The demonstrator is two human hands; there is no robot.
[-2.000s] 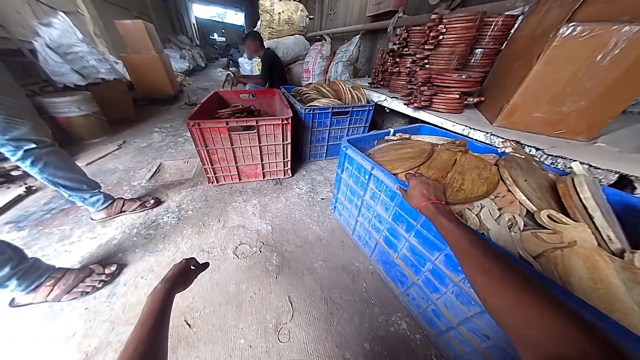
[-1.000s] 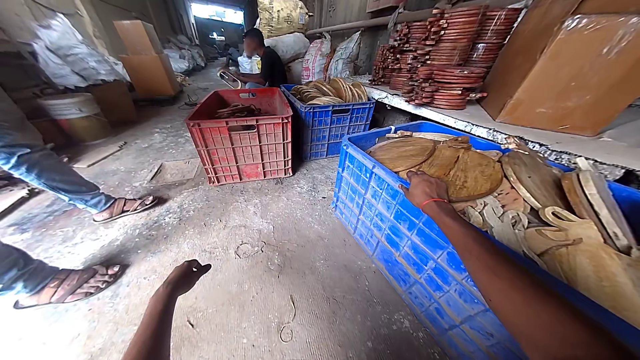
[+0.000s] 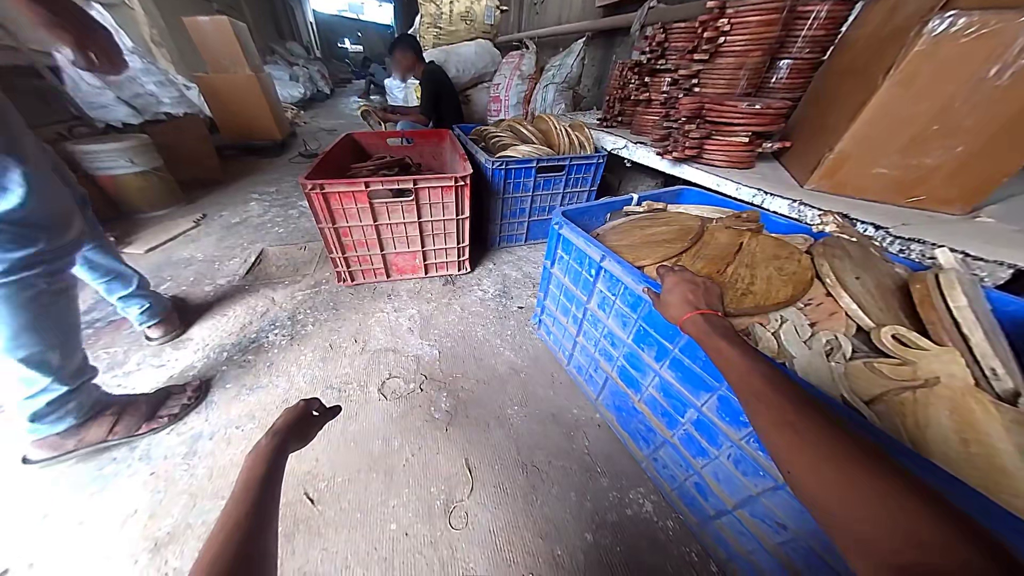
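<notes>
My right hand (image 3: 686, 294), with a red thread at the wrist, rests on the near rim of a large blue plastic crate (image 3: 640, 352), its fingers beside a flat round wooden piece (image 3: 768, 272). The crate is heaped with flat wooden pieces, some round, some with loop-shaped ends such as the pale one (image 3: 920, 376) at right. Whether the fingers grip the rim or the wood, I cannot tell. My left hand (image 3: 304, 424) hangs over the concrete floor with its fingers loosely curled and nothing seen in it.
Ahead stand a red crate (image 3: 392, 232) and a smaller blue crate (image 3: 532, 188) of wooden rings. Stacked reddish rings (image 3: 740, 80) and a cardboard box (image 3: 920, 104) lie on the right ledge. A person in jeans (image 3: 40, 320) is at left; another person (image 3: 436, 92) sits behind the crates.
The person at left has shifted their legs and feet, and an arm of theirs now shows at the upper left. My hands have stayed in nearly the same places.
</notes>
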